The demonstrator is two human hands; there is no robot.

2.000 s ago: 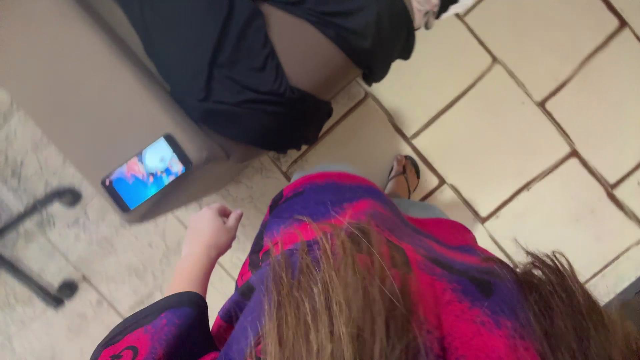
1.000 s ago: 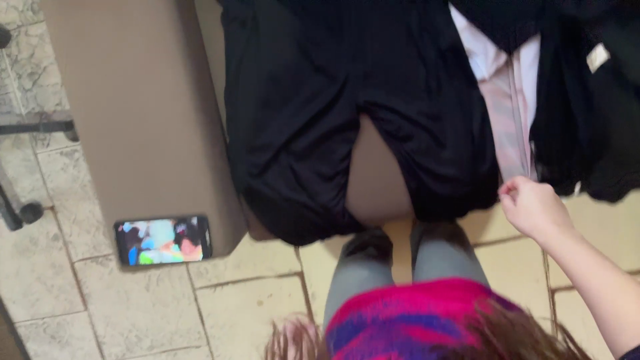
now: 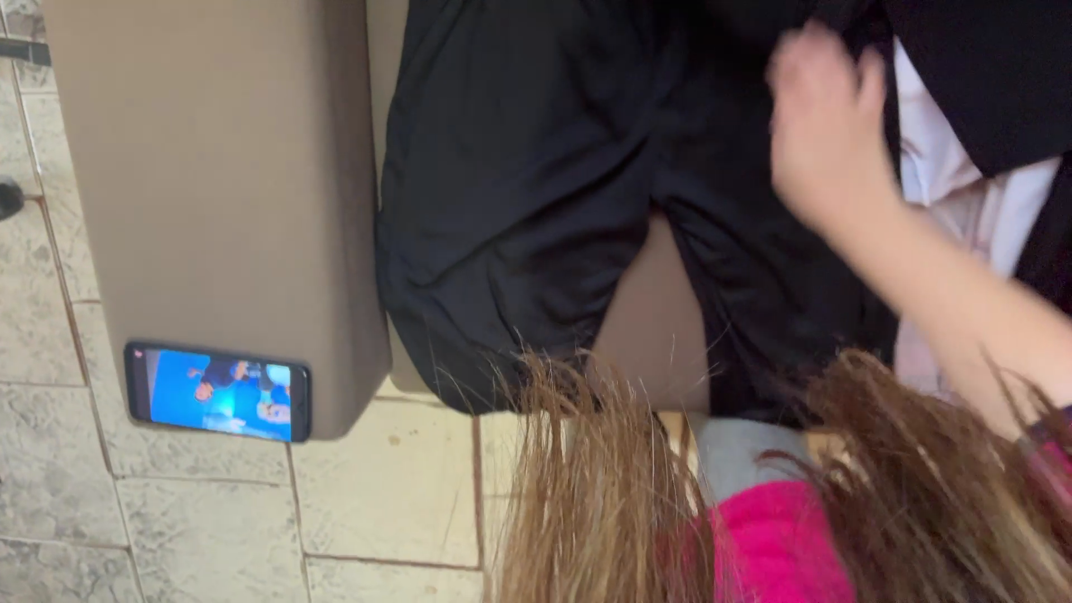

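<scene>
My right hand [image 3: 825, 134] is blurred over the upper part of a pair of black shorts [image 3: 519, 209], reaching in from the right side. Whether its fingers hold the cloth cannot be told. The shorts lie spread on the brown seat of a sofa [image 3: 657, 327], their legs apart and hanging at its front edge. Just right of them lies a white and pale pink cloth [image 3: 946, 167] beside and partly under another black garment [image 3: 997, 75]. My left hand is out of view.
A phone [image 3: 219, 392] with a lit screen lies at the front end of the sofa's armrest [image 3: 201, 184]. Pale floor tiles [image 3: 385, 486] run below and to the left. A dark caster [image 3: 10, 198] shows at the left edge. Long hair hangs across the lower view.
My right hand has moved from the lower end of the pale cloth up and left over the black shorts. The view has swung considerably since the earliest frame.
</scene>
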